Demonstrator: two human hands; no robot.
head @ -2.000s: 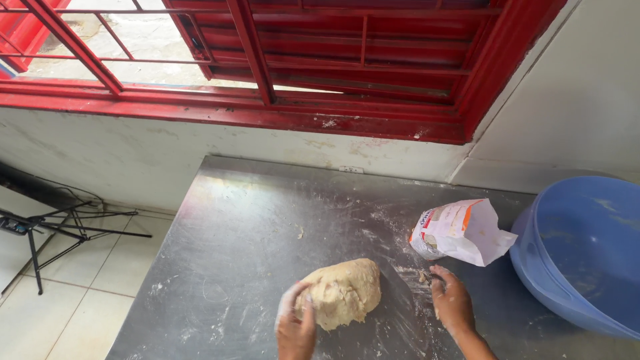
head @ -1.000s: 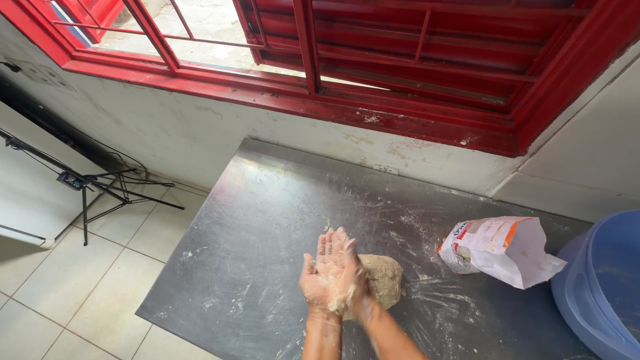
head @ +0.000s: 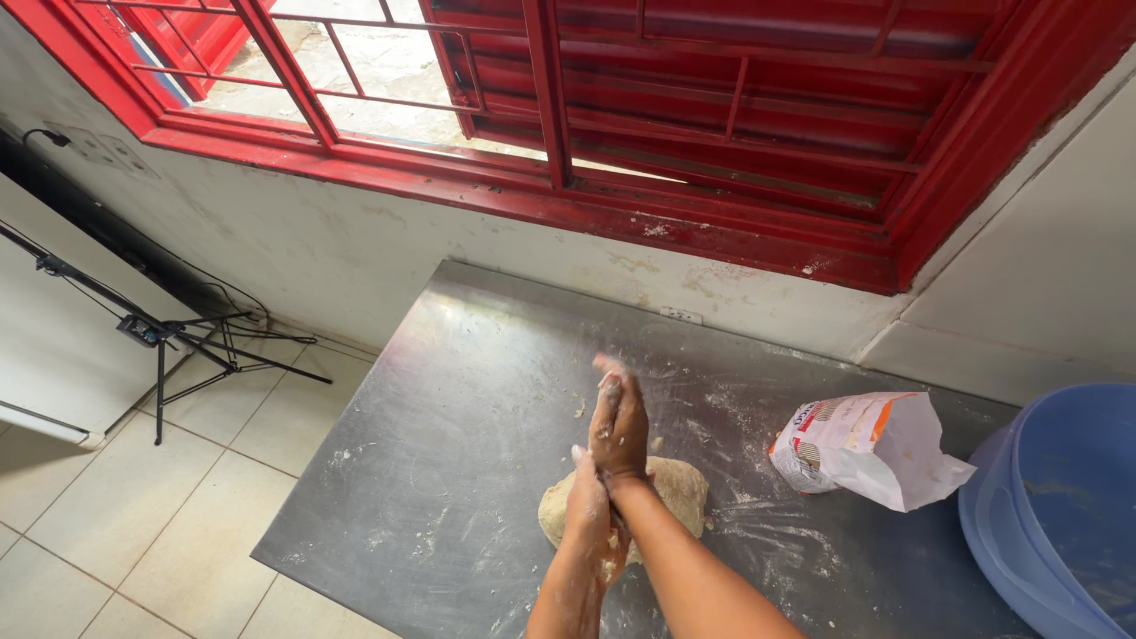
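Observation:
A lump of pale dough (head: 679, 497) lies on the floured metal table (head: 408, 470), partly hidden under my hands and forearms. Above it, my left hand (head: 593, 501) and my right hand (head: 621, 430) are pressed palm to palm, with bits of dough stuck to the skin. The fingertips of one hand are blurred. No separate object shows between the palms. To the right of the dough stands an opened paper flour bag (head: 852, 444) with its torn mouth facing right.
A blue plastic basin (head: 994, 515) is at the right edge, beside the bag. Behind the table are a wall with a socket (head: 682, 315) and a red barred window (head: 497, 200). A black tripod stand (head: 191, 337) is on the tiled floor at left.
Two seconds ago my left hand was on the dough and my right hand was apart from it, near the bag. Both have come together over the dough, and their palms have since shifted against each other.

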